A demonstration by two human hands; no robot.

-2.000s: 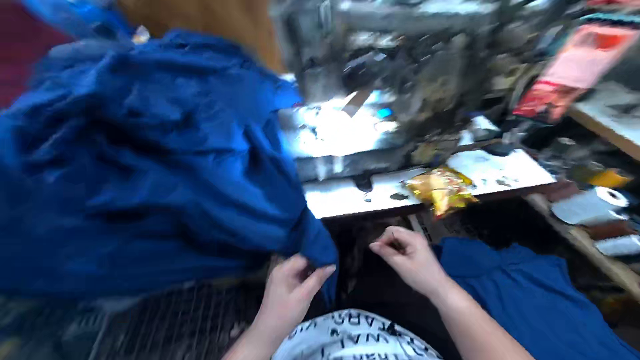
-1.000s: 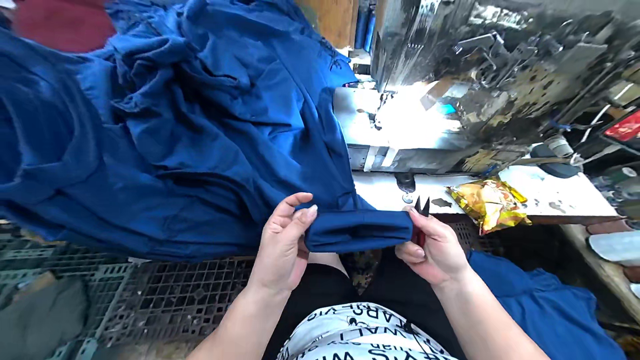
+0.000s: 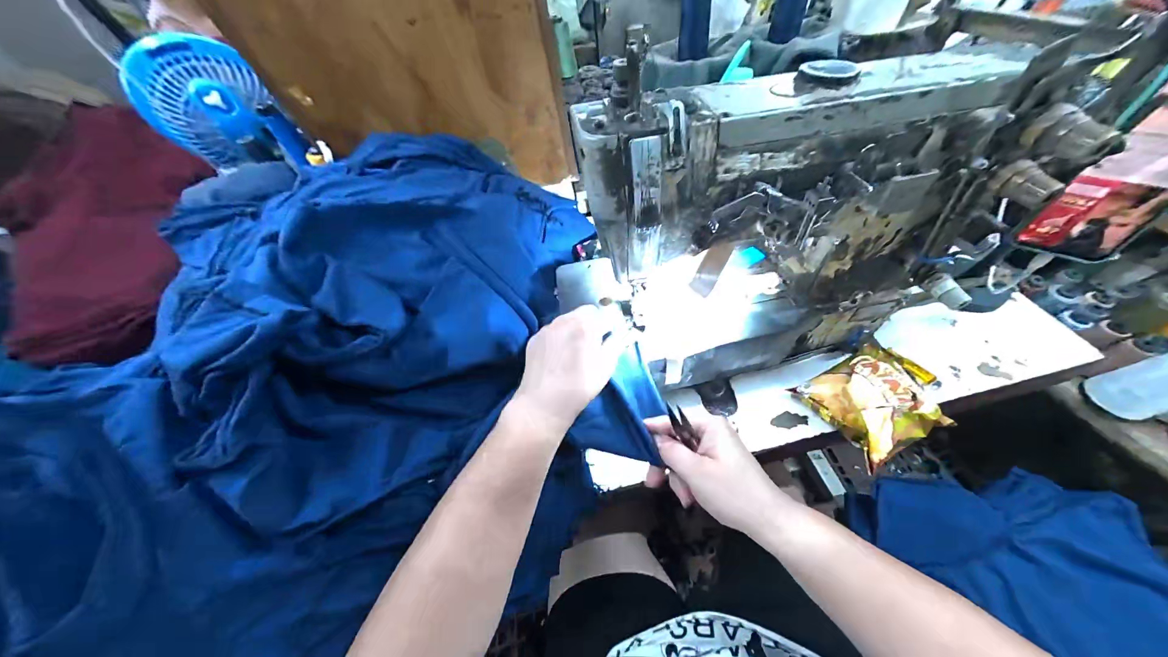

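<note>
A folded blue fabric band [image 3: 630, 401] lies at the needle area of an industrial sewing machine [image 3: 776, 182], under its bright lamp. My left hand [image 3: 570, 365] grips the band's upper end close beside the presser foot. At the band's lower end my right hand [image 3: 707, 461] pinches the cloth, with small dark thread snips [image 3: 682, 429] held in the same hand, tips pointing up. Bulky blue cloth [image 3: 365, 301] is heaped to the left of my left hand and partly covers the table. The fingertips of my left hand are partly lost in glare.
A yellow snack packet [image 3: 876, 397] lies on the table right of my right hand. Behind the heap stand a blue fan [image 3: 196, 96] and a wooden board [image 3: 401, 73]. Dark red cloth [image 3: 91, 237] is at far left, more blue cloth [image 3: 1022, 547] at lower right, thread spools [image 3: 1077, 306] at right.
A second ago both hands held the folded band stretched over my lap; now they hold it up at the machine's needle area. The view has shifted to show more of the machine.
</note>
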